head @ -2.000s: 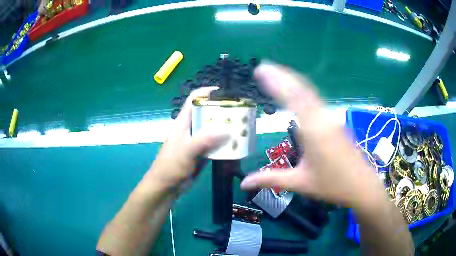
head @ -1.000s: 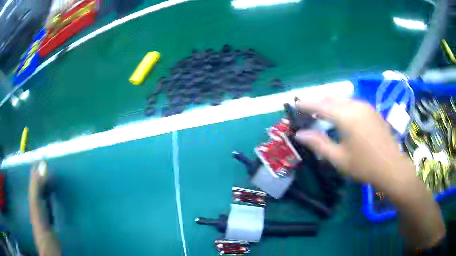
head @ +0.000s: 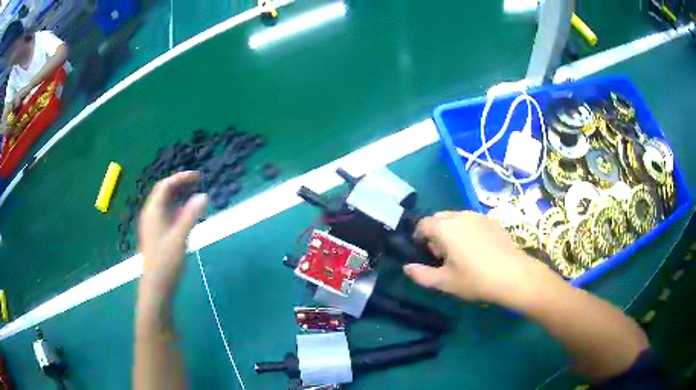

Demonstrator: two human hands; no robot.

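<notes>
Several half-assembled microphone units lie on the green bench, with black stems and handles. The top one has a pale grey drum cover [head: 383, 196]; the lowest, also pale-covered [head: 324, 358], lies nearest me. A red circuit board [head: 332, 261] rests over the middle units. My right hand [head: 465, 255] has its fingers and thumb around a black handle in the group; which unit it belongs to is unclear. My left hand [head: 169, 221] is raised at the near edge of the small black parts [head: 210, 160], thumb and fingers apart, with nothing visible in it.
A blue bin [head: 465, 171] of gold and silver rings stands at right, a white cable with plug [head: 523, 151] in it. A pale rail [head: 305, 187] crosses the bench. A yellow tube [head: 108, 187] lies beyond it. A small white-drummed unit [head: 46, 354] is at lower left. A person sits upper left.
The white-panelled unit has left my left hand, which went far left and is now back by the black parts. My right hand has come down onto the units. The view has turned right.
</notes>
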